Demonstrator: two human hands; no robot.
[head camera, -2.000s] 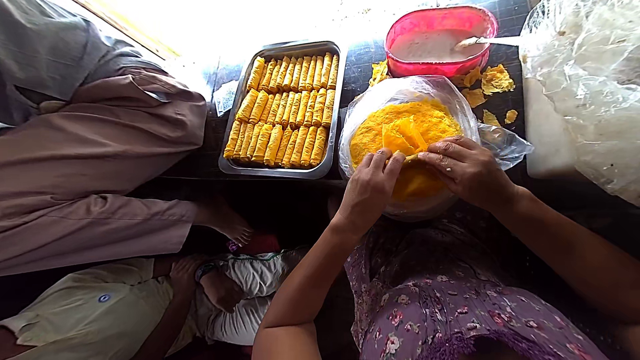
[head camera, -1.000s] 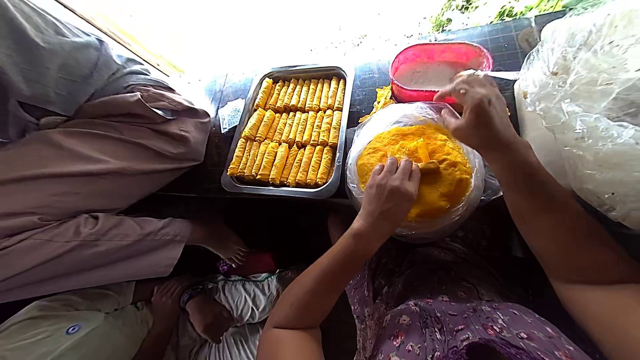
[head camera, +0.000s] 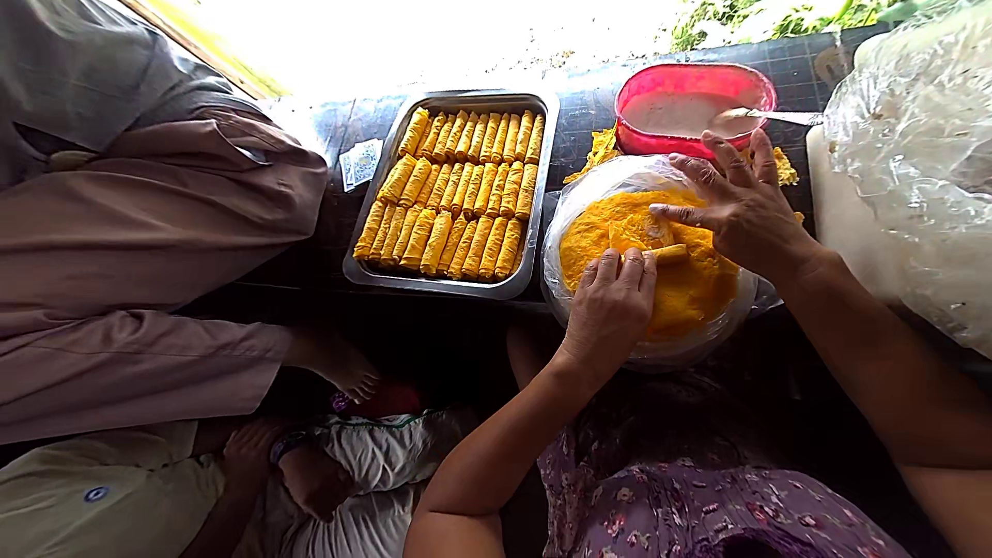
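A plastic-covered round surface (head camera: 570, 291) holds a mass of yellow filling or wrappers (head camera: 697, 291); I cannot tell which. My left hand (head camera: 616, 298) presses its fingertips on a partly rolled yellow wrapper roll (head camera: 668, 254) there. Above and to the right, my right hand (head camera: 736, 201) has spread fingers, its index finger and thumb over the yellow sheet near the roll. Beyond it stands a pink oval plastic tub (head camera: 632, 139) of whitish paste with a spoon or brush (head camera: 783, 117) in it. A metal tray (head camera: 542, 186) at left holds several rows of yellow rolls (head camera: 465, 186).
Yellow scraps (head camera: 601, 151) lie by the tub. A clear plastic bag (head camera: 922, 155) covers pale material at the right. Small printed packets (head camera: 360, 164) lie left of the tray. A person in brown trousers (head camera: 155, 209) sits at left, with another person's hand (head camera: 314, 480) below.
My right hand went from the roll to beside the tub, and has now come back down over the yellow sheet. My left hand has stayed at the roll.
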